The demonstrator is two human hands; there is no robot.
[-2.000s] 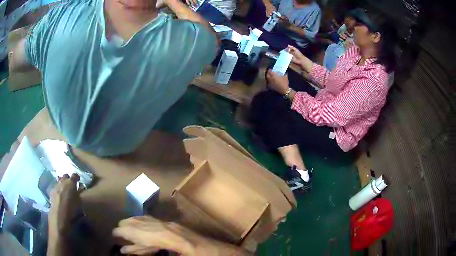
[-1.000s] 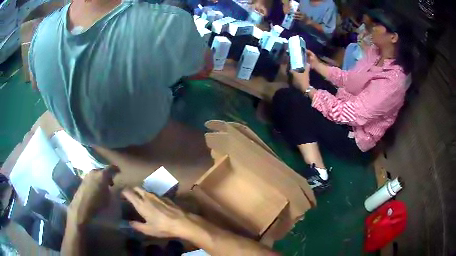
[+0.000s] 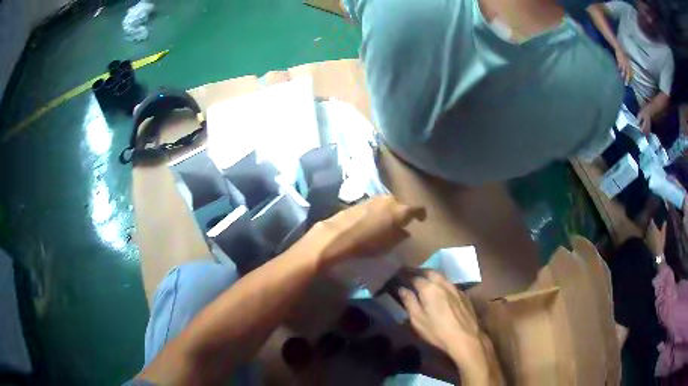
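Observation:
My left hand (image 3: 370, 226) reaches across a pale carton (image 3: 370, 269), its palm side and most fingers hidden. My right hand (image 3: 437, 301) is palm down with bent fingers at the carton's right end, beside a dark gap. Blur hides whether either hand grips it. A white closed-looking carton (image 3: 459, 265) stands just beyond my right hand. Several grey open cartons (image 3: 253, 181) stand upright in a cluster left of my hands. Several dark round tubes (image 3: 354, 320) stand below my hands, near my body.
White sheets (image 3: 264, 117) lie behind the open cartons on the brown cardboard sheet (image 3: 155, 219). A black strap ring (image 3: 162, 124) lies at its left edge; dark tubes (image 3: 117, 83) stand on the green floor. A teal-shirted person (image 3: 483, 98) leans close ahead. An open brown carton (image 3: 528, 332) is at right.
The view has swung left, showing more floor, open cartons and the strap ring. My hands have come close together around a pale carton. The person in the checked shirt is mostly out of view.

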